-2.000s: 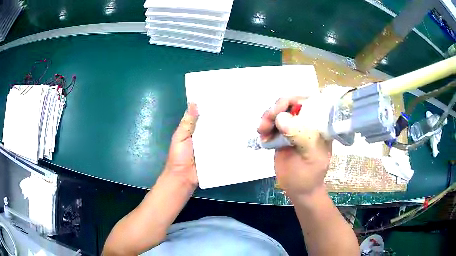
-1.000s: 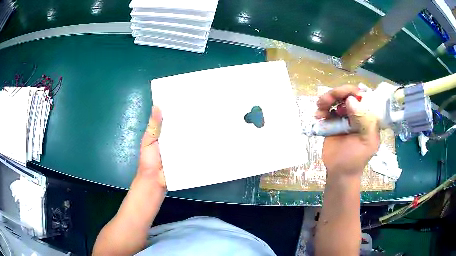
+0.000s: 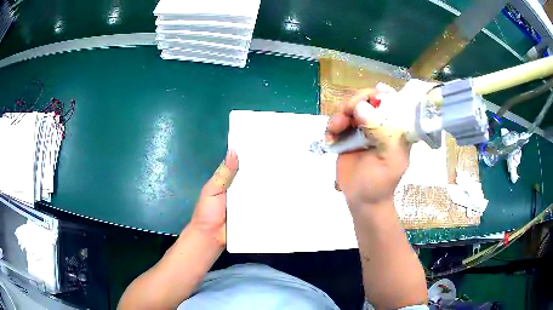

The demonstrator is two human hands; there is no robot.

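Note:
A white back cover (image 3: 279,194) lies in front of me, its left edge in my left hand (image 3: 215,194), thumb on top and fingers hidden below. My right hand (image 3: 373,151) is closed around the glue dispensing gun (image 3: 418,112), with its red button at my fingers. The gun's nozzle points left over the upper right part of the cover. Whether the tip touches the cover I cannot tell. The right hand and gun hide the cover's right side. No hole shows in the cover. A cream hose (image 3: 515,75) runs from the grey block to the right.
White panels (image 3: 203,36) stand stacked at the far side. Wired boards (image 3: 21,154) are piled at the left edge. A cardboard mat (image 3: 345,79) with a white sheet lies right, under the gun. A crumpled cloth (image 3: 470,197) and a clear bottle (image 3: 494,151) are at the right.
Since one second ago the cover has moved right and towards me and turned straighter. The gun has moved left, back over it. The three-lobed hole seen then is no longer visible.

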